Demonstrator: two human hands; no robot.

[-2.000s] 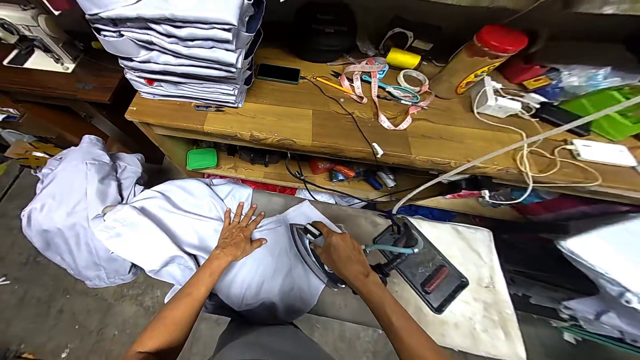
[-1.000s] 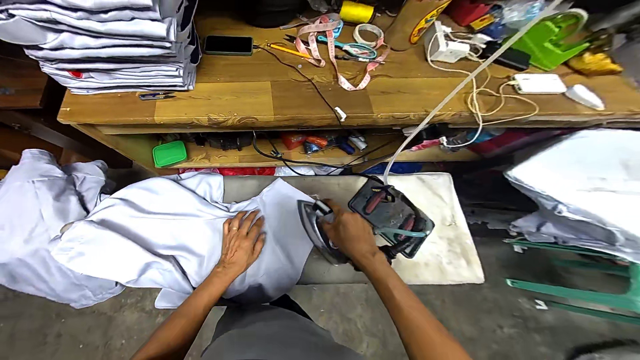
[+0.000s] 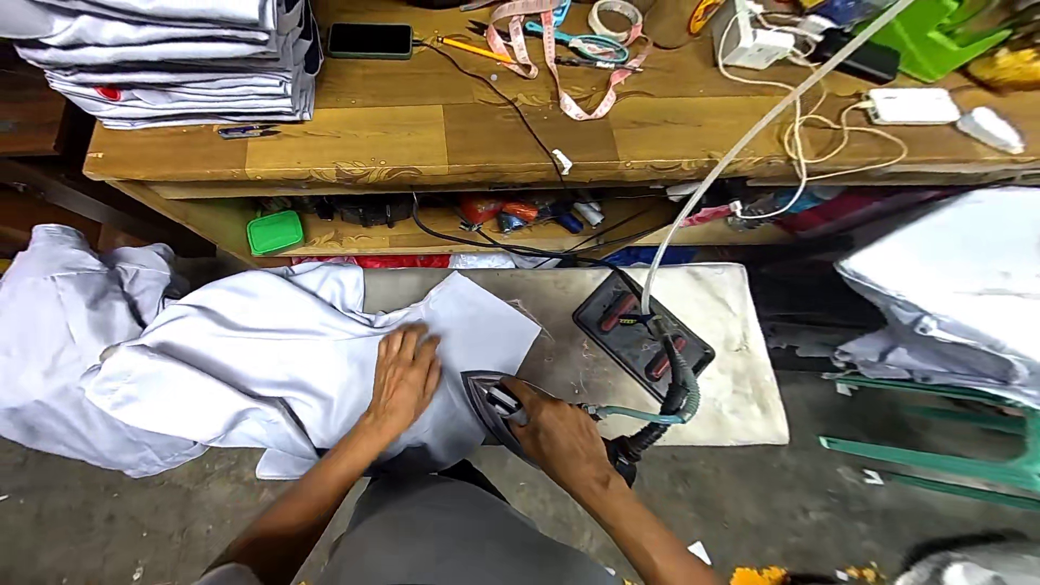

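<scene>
A light grey-blue garment [image 3: 236, 349] is spread over a padded ironing board [image 3: 561, 349], its left part hanging over more pale cloth [image 3: 61, 333]. My left hand [image 3: 404, 370] rests on the garment with its fingers somewhat apart, left of the iron. My right hand [image 3: 552, 431] is closed around the handle of a steam iron [image 3: 496, 414], whose tip points up and left on the garment's lower right part. A hose and cord run from the iron's rear. The dark iron rest [image 3: 642, 337] with red strips lies right of the iron.
Beyond the board stands a wooden table [image 3: 520, 130] with folded garments [image 3: 187, 57], a phone [image 3: 370, 41], a measuring tape [image 3: 552, 49], scissors [image 3: 581, 45] and white cables. A green stool [image 3: 934, 463] stands right, near stacked white cloth [image 3: 959, 276].
The iron, in my right hand, has moved down the garment toward my body, uncovering the cloth's right corner. My left hand stays on the garment. The view has shifted.
</scene>
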